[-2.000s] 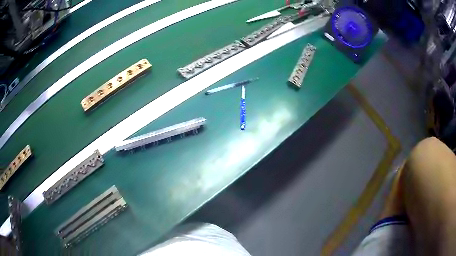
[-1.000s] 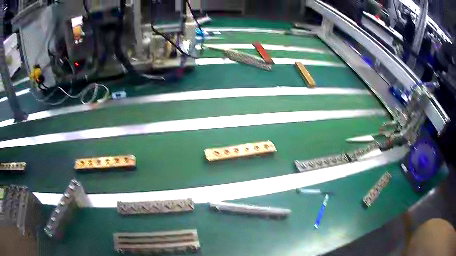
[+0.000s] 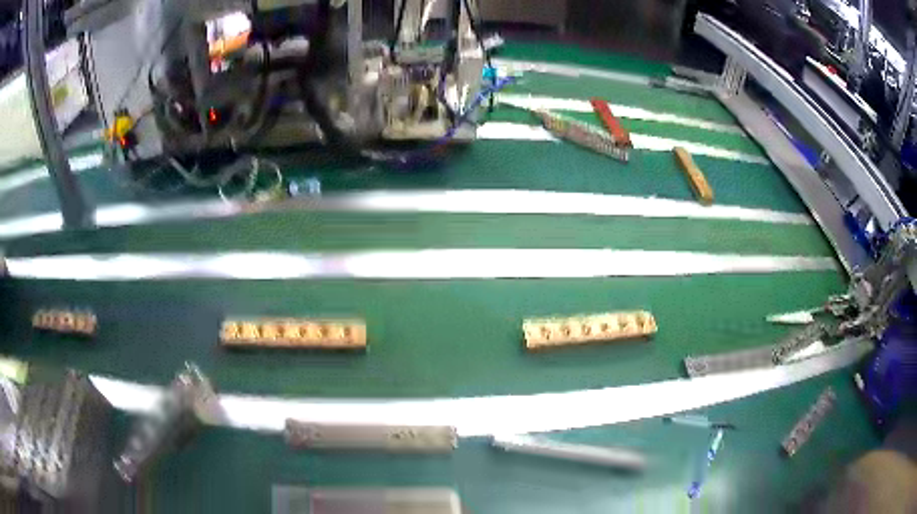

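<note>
No hand shows clearly. A blurred bare-skin part (image 3: pixel 877 489) is cut off at the lower right; I cannot tell which body part it is. On the near strip lie a grey fixture bar (image 3: pixel 370 435), a thin pale bar (image 3: pixel 568 452) and a wider grey piece (image 3: pixel 372 501) cut off by the bottom edge. A slanted grey bar pile (image 3: pixel 166 420) and a large fixture stack (image 3: pixel 48 432) stand at the left, blurred. Gold-brown fixture bars lie beyond the shiny strip, one left of centre (image 3: pixel 294 333), one right of centre (image 3: pixel 589 329), and one far left (image 3: pixel 64 321).
A blue and white pen or tool (image 3: pixel 708 462) and small grey bar (image 3: pixel 808 422) lie near right. Another grey bar (image 3: pixel 729 362) is by the blue fan (image 3: pixel 890 376). Farther off are a red bar (image 3: pixel 610 121), a gold bar (image 3: pixel 693 175), wired machinery (image 3: pixel 417 100) and a metal rail (image 3: pixel 804 110).
The view has lifted and turned left from the table's right edge. The left stack and far machinery have come into view. The bars seem to lie where they were.
</note>
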